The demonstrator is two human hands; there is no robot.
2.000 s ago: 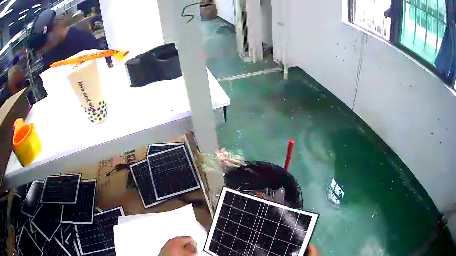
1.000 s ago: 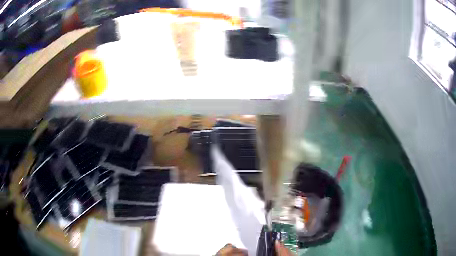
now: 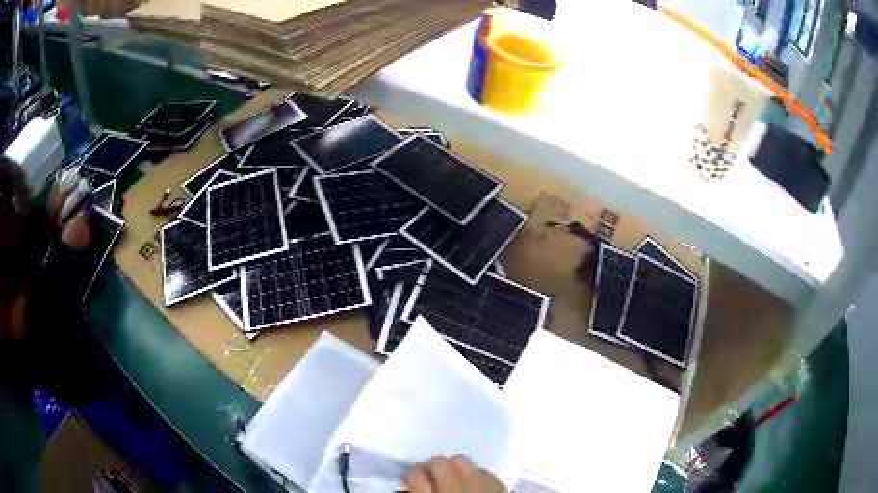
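A white protective sleeve (image 3: 424,404) lies angled at the bottom centre, with a short black lead (image 3: 345,467) at its lower left. Whether a panel is inside is not clear. One hand, which looks like my right hand (image 3: 452,476), grips the sleeve's lower part, cut off by the bottom edge. My left hand is not in view. A cloudy bagged packet (image 3: 306,402) lies left of the sleeve, partly under it. A stack of white sleeves (image 3: 602,414) lies to the right. Framed solar panels (image 3: 306,281) are heaped behind on the cardboard sheet (image 3: 568,279).
Two panels (image 3: 659,303) overlap at the right. The raised white shelf (image 3: 616,116) holds a yellow cup (image 3: 520,72), a drink cup and a black case. Flattened cardboard (image 3: 318,38) is stacked at the back. Another person's hand (image 3: 75,226) is at the far left.
The view has swung left. The panel held earlier no longer shows bare. The raised sleeve now lies lower, left of the stack, with a lead beside it. Only one hand shows now.
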